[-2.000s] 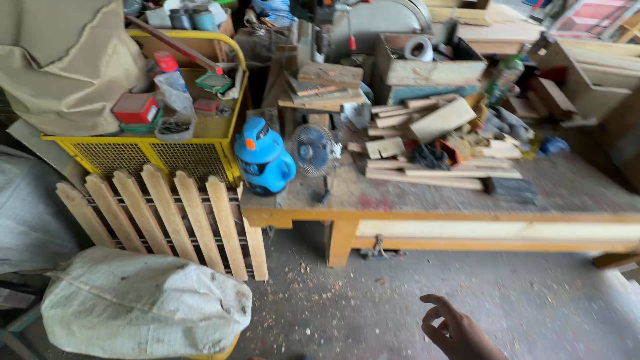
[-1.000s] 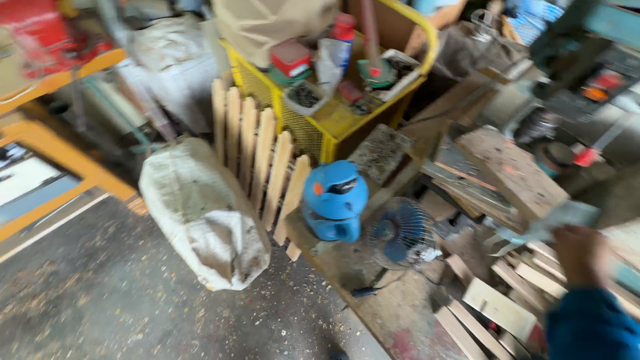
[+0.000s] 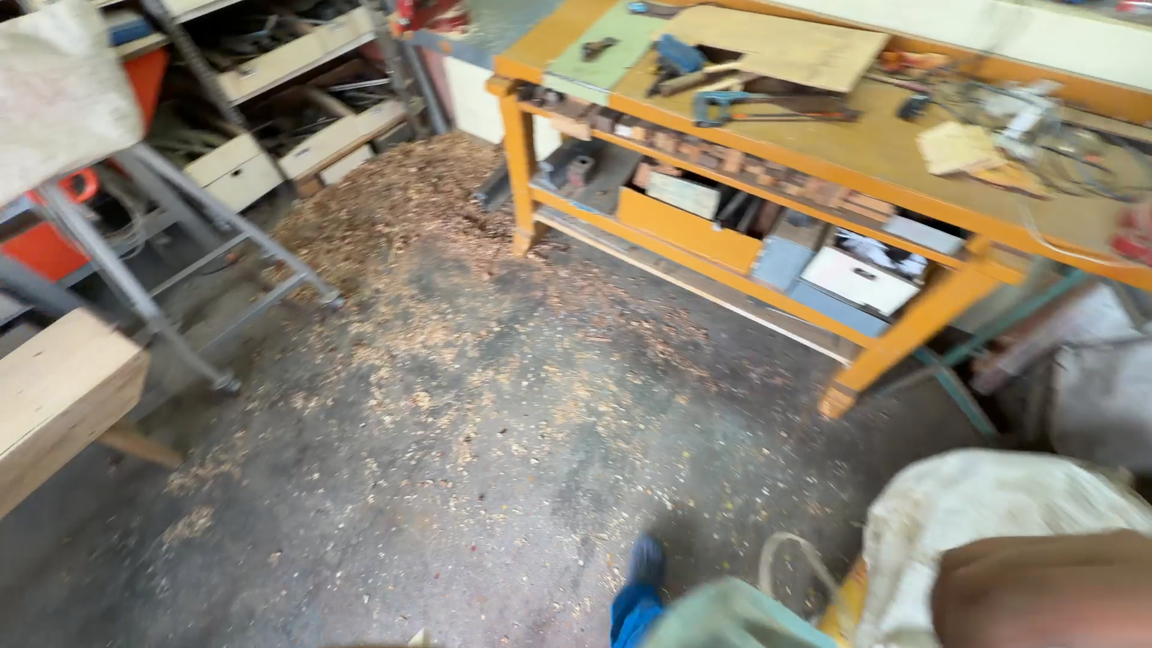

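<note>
My right hand [image 3: 1048, 594], large and badly blurred, is at the lower right edge, in front of the off-white woven sack [image 3: 990, 495]. Its fingers cannot be made out, so its grip is unclear. To its left, a blurred pale green thing [image 3: 738, 616] rises from the bottom edge; whether the hand holds it is hidden. My left hand cannot be made out. A foot in a dark shoe [image 3: 646, 562] and blue trouser leg stands on the shaving-strewn concrete floor [image 3: 504, 450].
An orange workbench [image 3: 765, 135] holds a hacksaw [image 3: 715, 106], a yellowish sheet [image 3: 792, 40] and tangled wires; boxes and wood blocks fill its shelves. Metal trestle legs [image 3: 180, 270] and a thick wooden beam [image 3: 67, 387] are at left. Wood shavings [image 3: 405, 189] are heaped near the drawers.
The view has swung from the cluttered bench to the floor and orange workbench. One second ago, my right hand was at a pale flat piece over the wood pile; now it is low at the right.
</note>
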